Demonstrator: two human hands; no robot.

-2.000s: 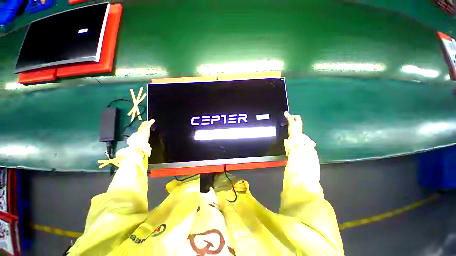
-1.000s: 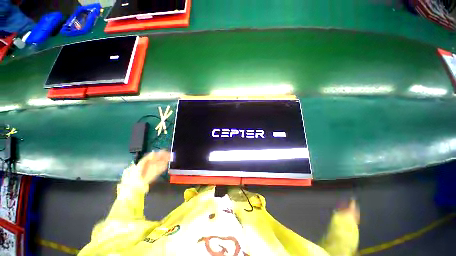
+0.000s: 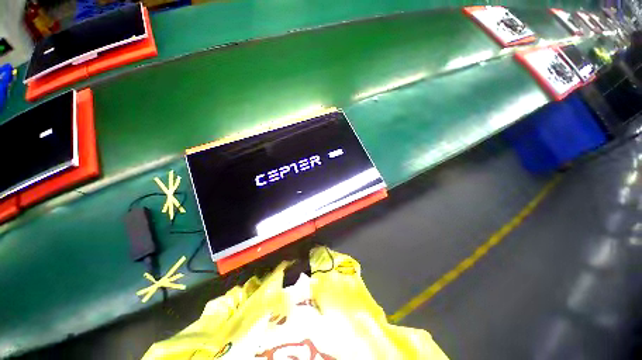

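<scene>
An all-in-one unit lies screen up in front of me, with a lit white "CEPTER" logo, a small white label and a streak of glare. It rests on an orange-red foam pad at the bench's front edge. A black power adapter lies left of it, with thin black cable running towards the unit. Yellow tape crosses mark the bench above the adapter and below it. Neither of my hands is in the picture; only my yellow garment shows at the bottom.
Two dark-screened units on orange-red pads lie at the left and upper left. White rear plates with electronics lie on pads at the upper right. A blue bin stands below them, and a yellow line crosses the grey floor.
The view has turned to the right, so the unit appears tilted and more of the line shows. Both hands, earlier holding the unit's sides, let go and have left the picture.
</scene>
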